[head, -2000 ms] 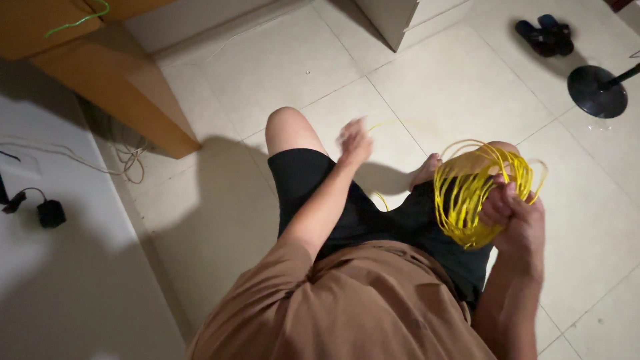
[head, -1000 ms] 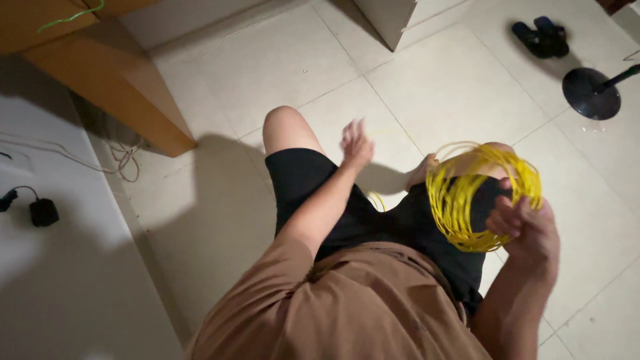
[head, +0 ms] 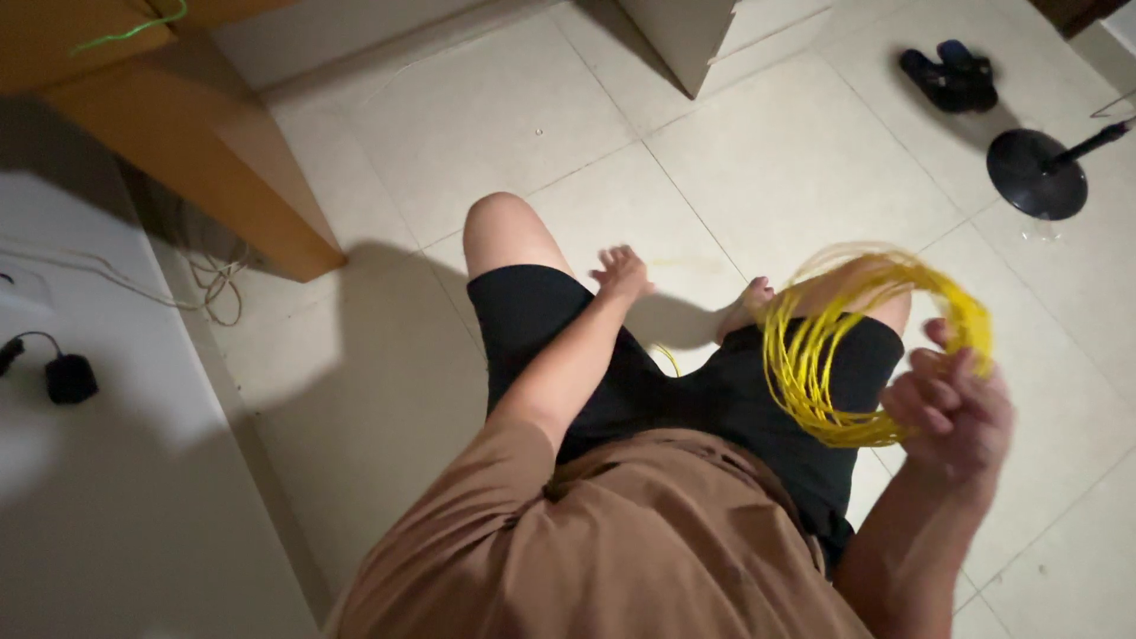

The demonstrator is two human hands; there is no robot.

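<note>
My right hand (head: 954,408) grips the right side of a loose coil of thin yellow cable (head: 803,373), which hangs over my right thigh. The coil's loops spread apart, and its upper part is blurred. Near my left knee is my left hand (head: 623,271), its fingers apart and no object visible in it. A faint yellow streak shows just right of that hand, too blurred to tell what it is. A short yellow strand (head: 666,358) curves between my thighs, its lower part hidden by my black shorts.
An orange-brown wooden desk panel (head: 257,195) stands at upper left, with pale cables (head: 217,288) behind it. A black adapter (head: 71,379) lies on the white surface at left. Farther off are a white cabinet (head: 683,44), dark footwear (head: 951,78) and a round black stand base (head: 1037,175).
My right hand has moved a little right and down, and the coil's loops have shifted and opened out. My left hand was near the same place, with its fingers closer together two seconds ago.
</note>
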